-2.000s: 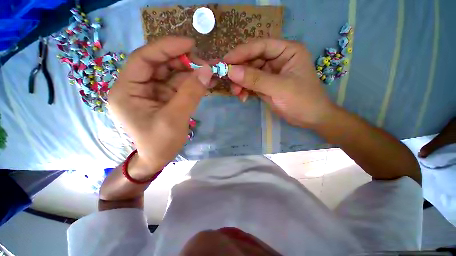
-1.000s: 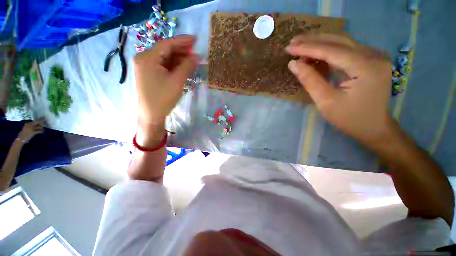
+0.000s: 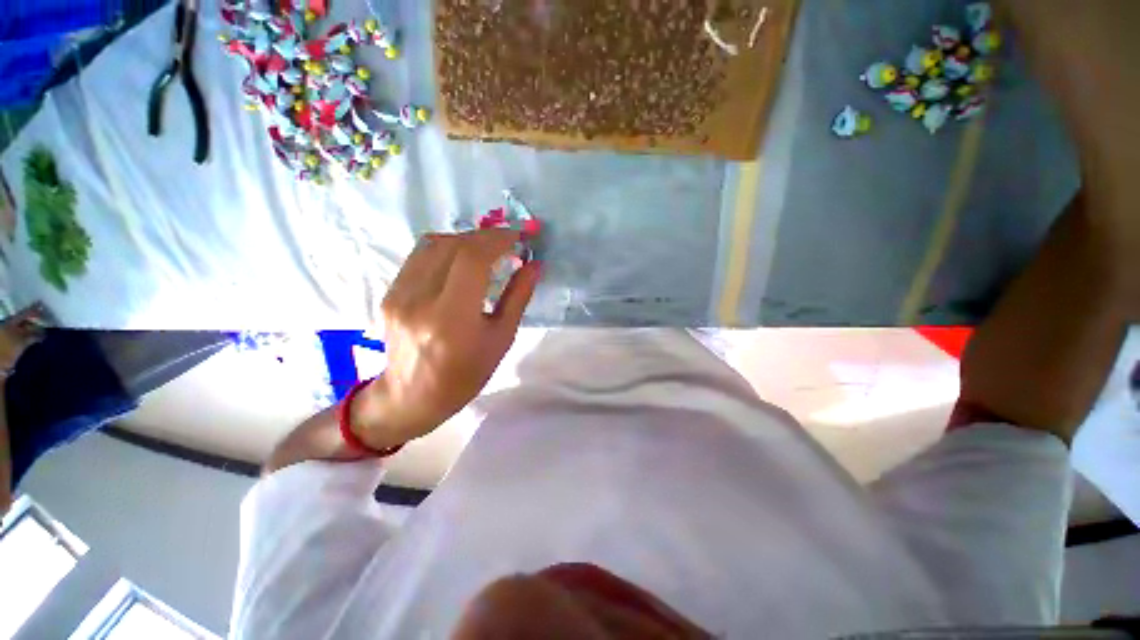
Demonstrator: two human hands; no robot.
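My left hand (image 3: 444,313) is over the near part of the table, at a small loose pile of red-and-pale-blue parts (image 3: 508,215). Its thumb and forefinger are apart beside the pile, and the fingers partly hide it. My right forearm (image 3: 1056,300) rises along the right side, large and blurred. My right hand is beyond the picture's edge. A pile of yellow-white-blue parts (image 3: 938,73) lies on the right, with one part (image 3: 850,121) a little apart. A larger mixed red, pale blue and yellow pile (image 3: 315,94) lies on the left.
The brown speckled board (image 3: 588,75) is cut off by the top edge, with a pale curved strip (image 3: 738,30) on it. Pliers (image 3: 181,100) lie open at far left. Green foliage (image 3: 56,219), blue crates (image 3: 50,50) and another person's hand (image 3: 19,335) are at the left edge.
My left hand has come down to the small near pile. My right hand has left the picture, up and right. The view has shifted, and the white disc is out of sight.
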